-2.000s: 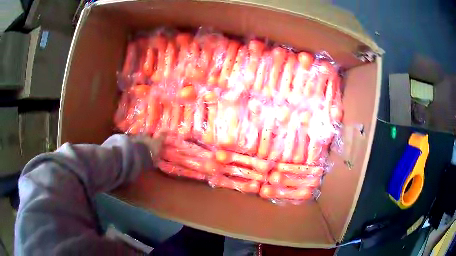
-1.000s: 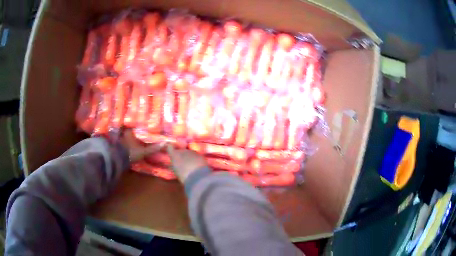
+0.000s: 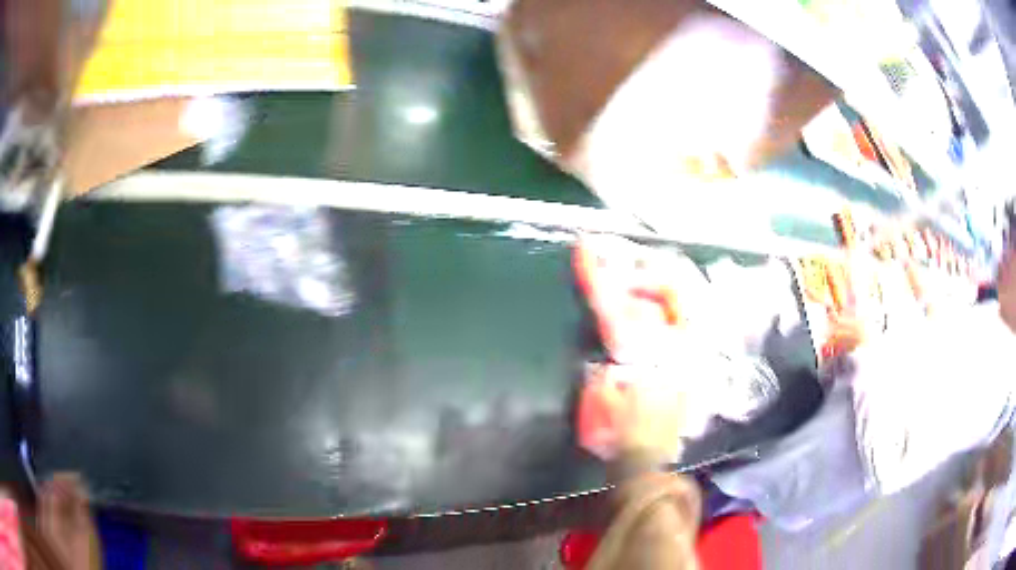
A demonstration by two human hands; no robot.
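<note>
Bagged orange-red parts (image 3: 635, 295) lie in a blurred group at the right of the dark green bench (image 3: 468, 334). My right hand (image 3: 652, 414) reaches in from the bottom edge and is at an orange-red part (image 3: 598, 412) near the front of the group. Glare and blur hide its fingers, so its grip cannot be told. Clear film (image 3: 741, 390) lies just right of the hand. My left hand is not in view. A brown edge, likely the carton (image 3: 69, 523), shows at the bottom left with a bit of orange-red beside it.
Crumpled clear film (image 3: 284, 256) lies on the bench at left. A pale rail (image 3: 390, 200) crosses behind it, with yellow sheets (image 3: 212, 45) and a brown box (image 3: 579, 67) of whitish film beyond. A co-worker's pale sleeve (image 3: 936, 384) is at right. Red stools (image 3: 306, 538) show below.
The view has swung from the carton to the bench at right. My right hand has left the packed rows and is at the bagged parts on the bench. My left hand has gone out of view.
</note>
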